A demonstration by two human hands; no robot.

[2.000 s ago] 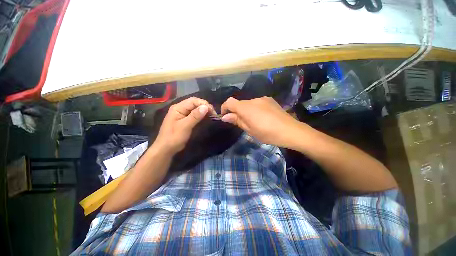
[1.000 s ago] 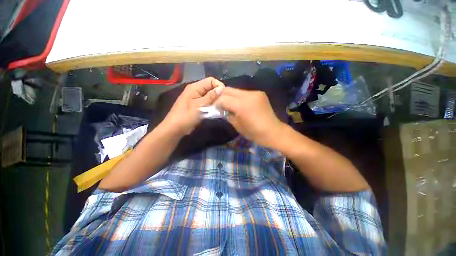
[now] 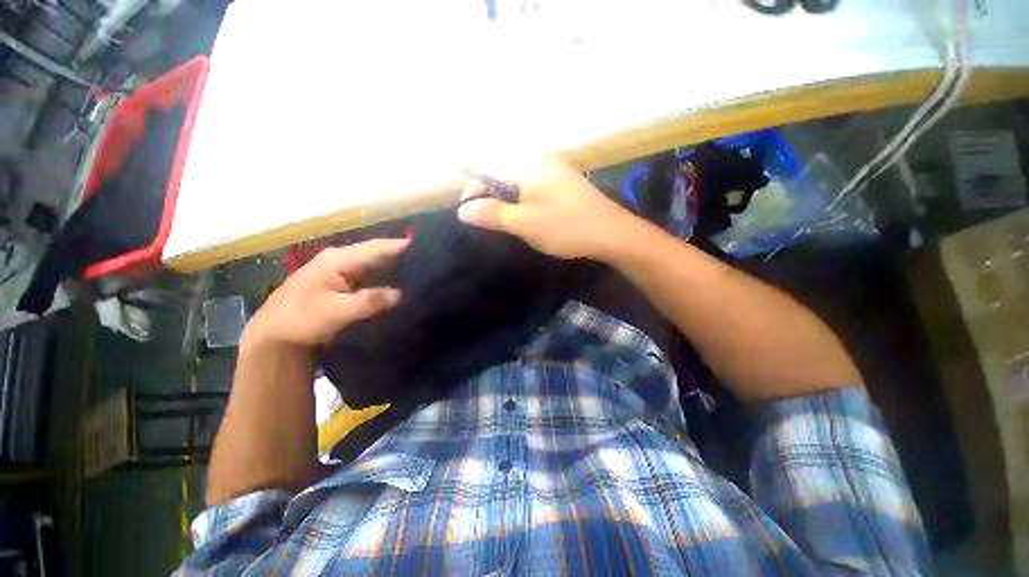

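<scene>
The black garment (image 3: 463, 304) lies bunched over my lap, its top side near the table edge. My left hand (image 3: 327, 295) is at the garment's left side, with the cloth between its thumb and fingers. My right hand (image 3: 553, 212) is at the table edge above the garment. It holds a small dark pointed tool (image 3: 492, 184), tip towards the upper left. My right fingers hide part of the tool; whether they also hold cloth cannot be told.
The white table (image 3: 372, 101) with its wooden edge spans the top, with black looped handles (image 3: 790, 5) on it. A red basket (image 3: 175, 186) with black cloth stands left. A blue basket (image 3: 773, 152) and clear plastic bag (image 3: 807, 214) are under the table. A cardboard box (image 3: 993, 293) is right.
My hands have moved apart, the left down and left onto the garment, the right up to the table edge. The dark tool now shows in my right hand. The view has shifted and tilted.
</scene>
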